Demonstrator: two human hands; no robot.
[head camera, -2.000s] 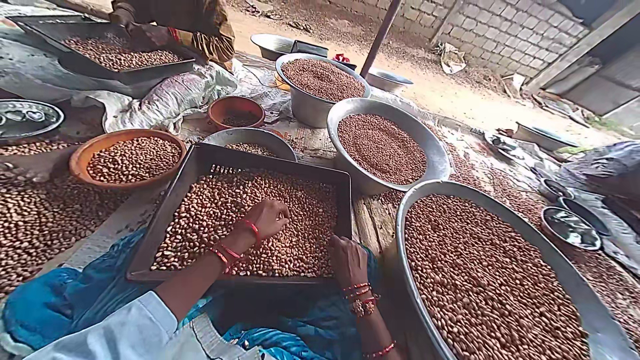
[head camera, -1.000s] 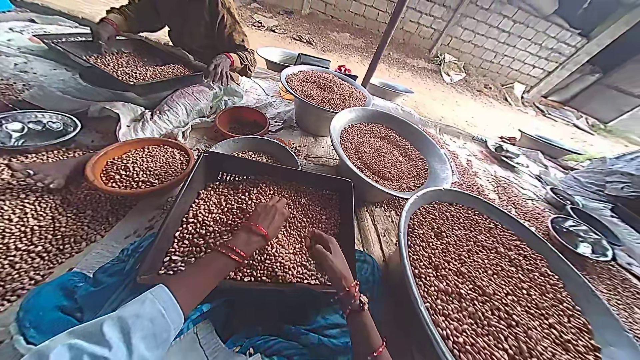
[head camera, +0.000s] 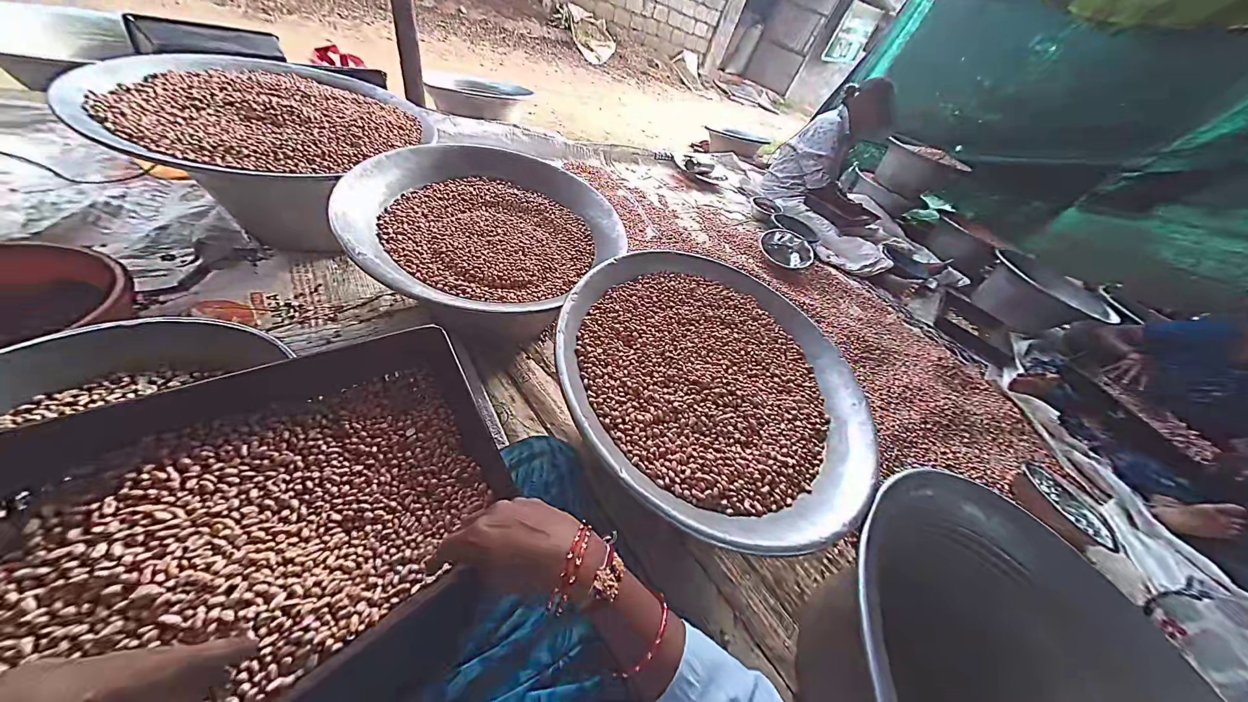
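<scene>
A dark rectangular tray (head camera: 444, 390) of shelled peanuts (head camera: 292, 517) fills the lower left and tilts in the view. My right hand (head camera: 512, 546), with red bracelets at the wrist, grips the tray's right rim, thumb on the inner side. Low at the left, my left hand (head camera: 146, 673) rests on the peanuts; it is blurred and partly cut off, so its grip is unclear. Right of the tray stands a wide metal basin (head camera: 848, 419) of reddish-brown peanuts. Behind it are a second filled basin (head camera: 361, 210) and a third (head camera: 68, 93).
A deep metal basin (head camera: 975, 585) stands at lower right. A metal bowl (head camera: 234, 336) and a reddish-brown bowl (head camera: 117, 292) lie left. Peanuts (head camera: 897, 370) cover the ground beyond. One person (head camera: 814, 156) sits at the back; another person (head camera: 1194, 375) is at the right edge.
The view has swung far to the right. My right hand has gone from over the peanuts, one second ago, to the tray's right rim.
</scene>
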